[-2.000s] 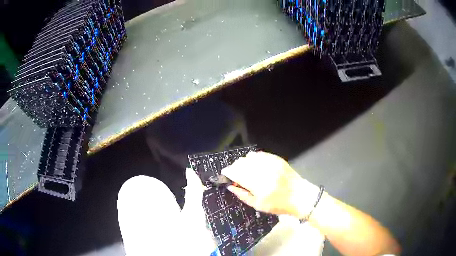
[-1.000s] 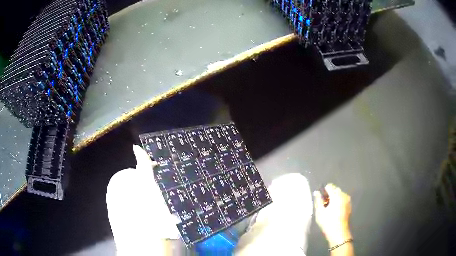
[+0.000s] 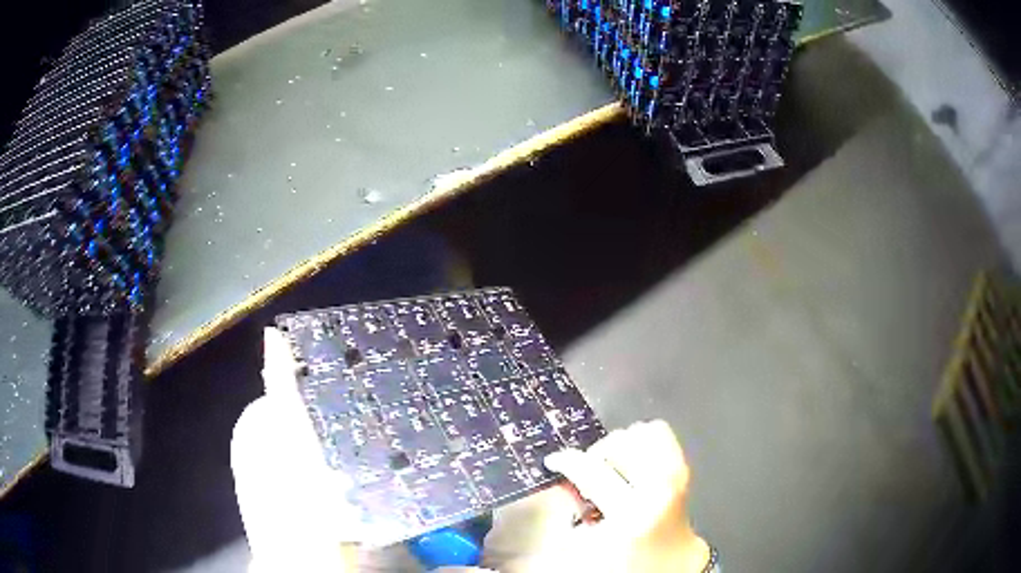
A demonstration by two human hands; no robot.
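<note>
A black circuit board panel (image 3: 437, 403) with white print and a grid of small repeated boards is held flat side up above the lap. My left hand (image 3: 286, 375) grips its left edge; much of this hand is washed out by glare. My right hand (image 3: 633, 481) is at the lower right corner, with the thumb on the board's face and the fingers below. Side cutters (image 3: 584, 509) with reddish handles show partly under the right hand, against the palm; their jaws are hidden.
Racked boards (image 3: 106, 157) stand on the grey-green workbench (image 3: 370, 123) at left, their rack end (image 3: 95, 453) jutting over its edge. More racked boards (image 3: 717, 67) stand at upper right, rack handle (image 3: 733, 165) overhanging. A slatted pallet (image 3: 985, 386) lies at far right. Blue (image 3: 448, 545) shows between the knees.
My right hand has come in from the right side and now holds the board's lower right corner. The board has shifted slightly left in view. Earlier, the cutters were over the board's face.
</note>
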